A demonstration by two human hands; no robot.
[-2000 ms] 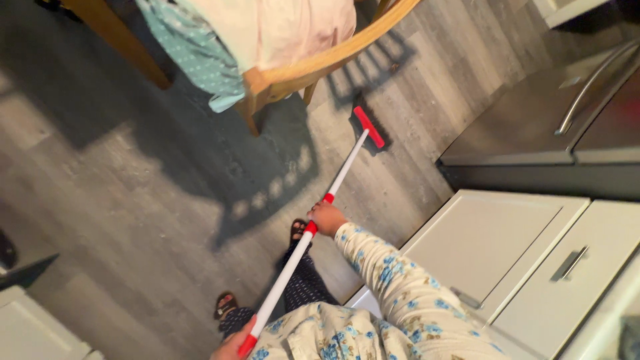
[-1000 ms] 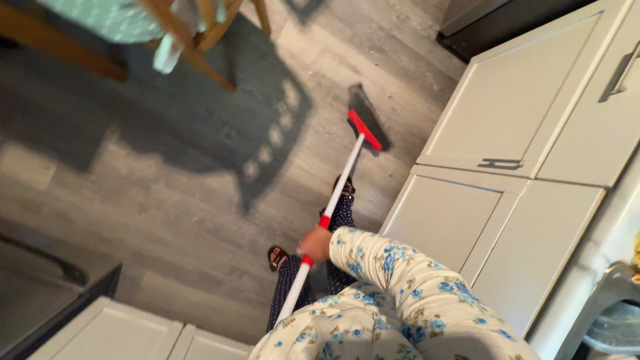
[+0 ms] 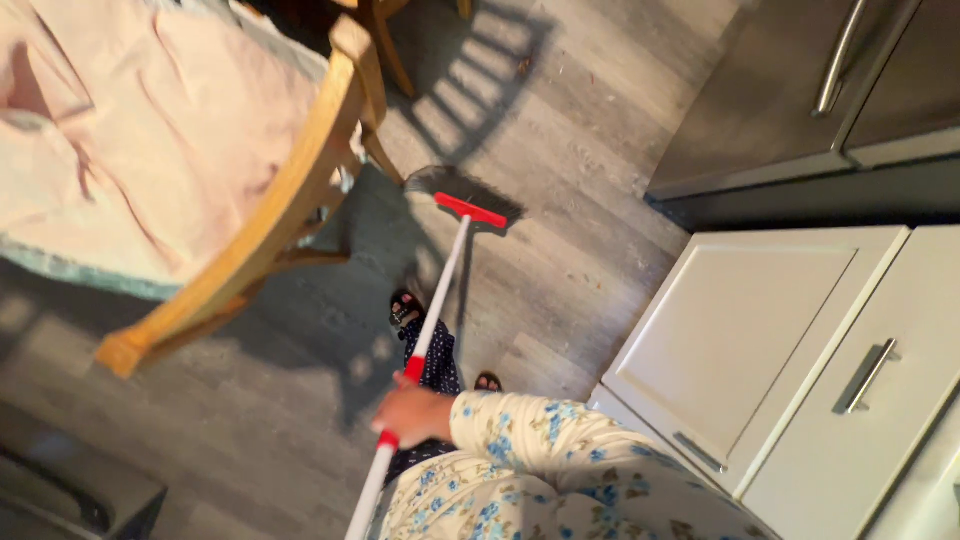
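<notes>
My right hand (image 3: 414, 414) is closed around the white and red handle of a broom (image 3: 442, 292), between two red bands. The handle runs from the bottom edge up to a red broom head (image 3: 470, 211). Its dark bristles (image 3: 480, 191) fan out over the wood-look floor, close to a wooden chair leg. Some motion blur softens the hand. My left hand is out of view, and the lower end of the handle is cut off by the frame.
A wooden chair (image 3: 255, 217) stands at left before a table with a pink cloth (image 3: 150, 150). Stainless appliance doors (image 3: 757, 90) and white cabinets (image 3: 750, 345) line the right side. My sandalled feet (image 3: 406, 307) are below the broom head. Small debris (image 3: 592, 281) dots the floor.
My left hand, at the handle's lower end two seconds ago, has left the view. The view has shifted, with the chair now larger at left. The broom head has come near a chair leg.
</notes>
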